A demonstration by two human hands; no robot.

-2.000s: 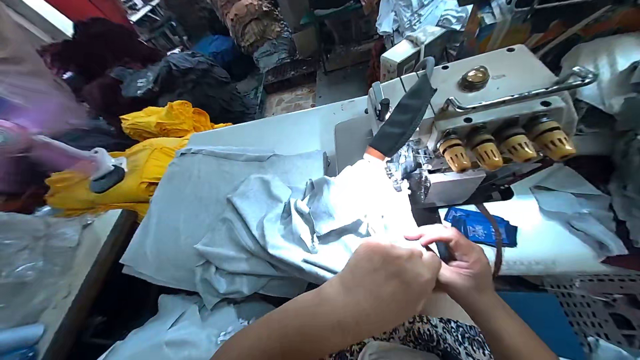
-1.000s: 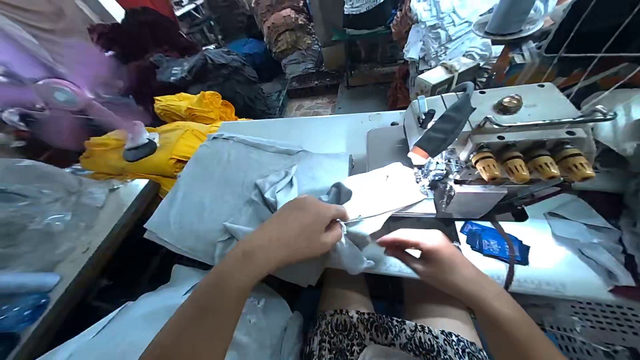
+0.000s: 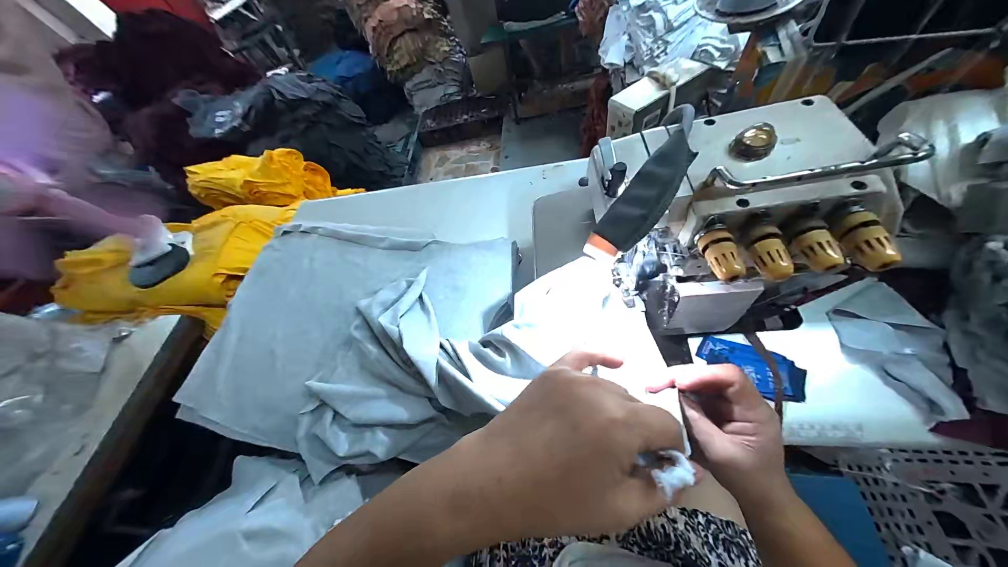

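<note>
Pale grey fabric point(image 3: 394, 370) lies bunched over flat grey fabric pieces point(image 3: 276, 307) on the white sewing machine table point(image 3: 449, 197). Its brightly lit part reaches the needle area of an overlock sewing machine point(image 3: 787, 157). My left hand point(image 3: 591, 441) grips the fabric near the table's front edge, with a small white scrap point(image 3: 673, 472) showing between its fingers. Close beside it on the right, my right hand point(image 3: 736, 417) pinches the fabric's edge between thumb and fingers.
Yellow fabric bundles point(image 3: 236, 236) lie left of the table, near a blurred pink fan point(image 3: 63, 205). Blue packets point(image 3: 752, 366) and a grey cloth piece point(image 3: 898, 354) lie right of my hands. A perforated plastic basket point(image 3: 929, 496) stands at the lower right.
One second ago my hands were farther apart, with cloth bunched by the left one. Now they are close together at the fabric's edge, and the grey fabric spreads farther over the table's front.
</note>
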